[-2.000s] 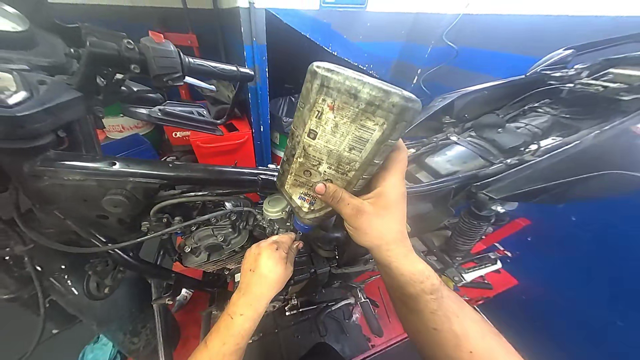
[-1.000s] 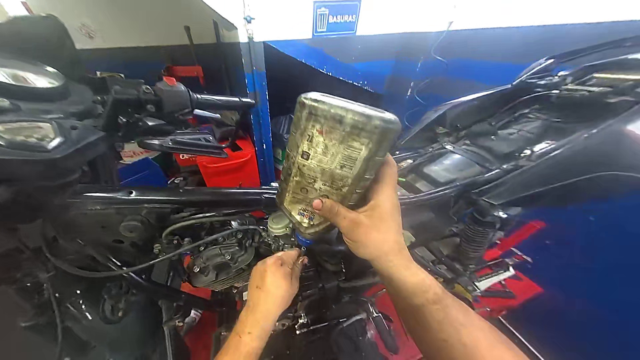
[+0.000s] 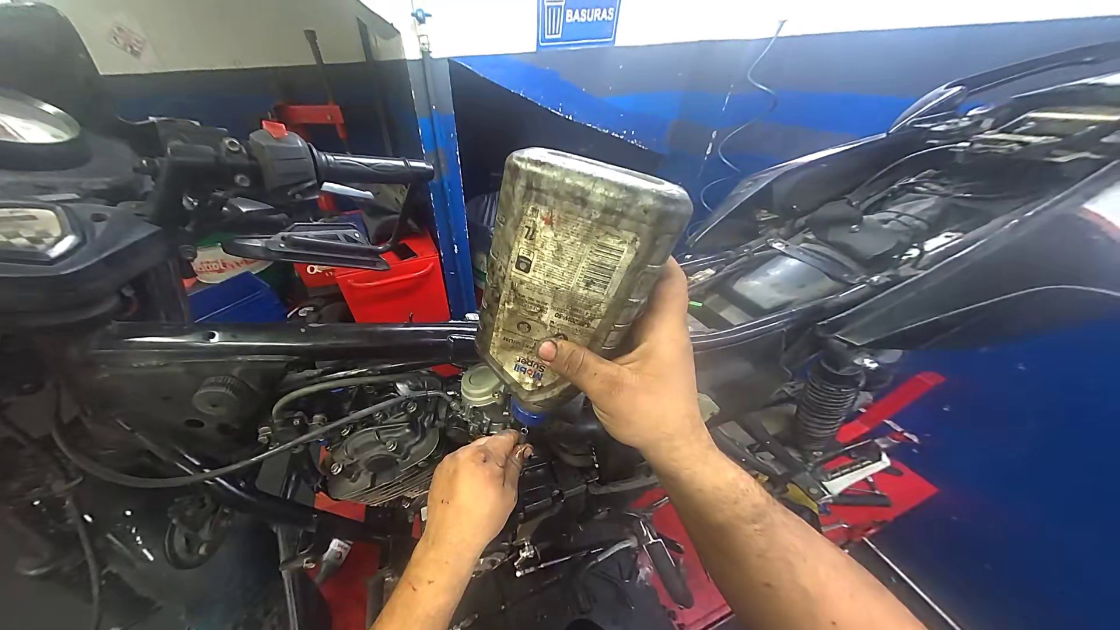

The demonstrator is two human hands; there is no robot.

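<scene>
A grimy Mobil oil bottle (image 3: pixel 577 262) is tipped with its base up and its blue neck or cap (image 3: pixel 527 415) pointing down. Around its lower right side, my right hand (image 3: pixel 643 372) holds it, the thumb across the label. Just below the blue part, my left hand (image 3: pixel 479 481) has its thumb and fingertips pinched together by a small thing too hidden to name. Both hands are above the motorcycle engine (image 3: pixel 385 455), near the carburetor (image 3: pixel 481 389). Whether liquid flows from the bottle cannot be seen.
The handlebar grip (image 3: pixel 372 168) juts in at upper left, above the frame tube (image 3: pixel 289 341). A red bin (image 3: pixel 398 284) stands behind it. To the right are the rear shock absorber (image 3: pixel 827 402) and the seatless rear frame (image 3: pixel 875 236). Tools lie on the red lift (image 3: pixel 884 503).
The view has shifted a little. Both hands keep about the same place at the bottle and under its neck, and the bottle stays inverted.
</scene>
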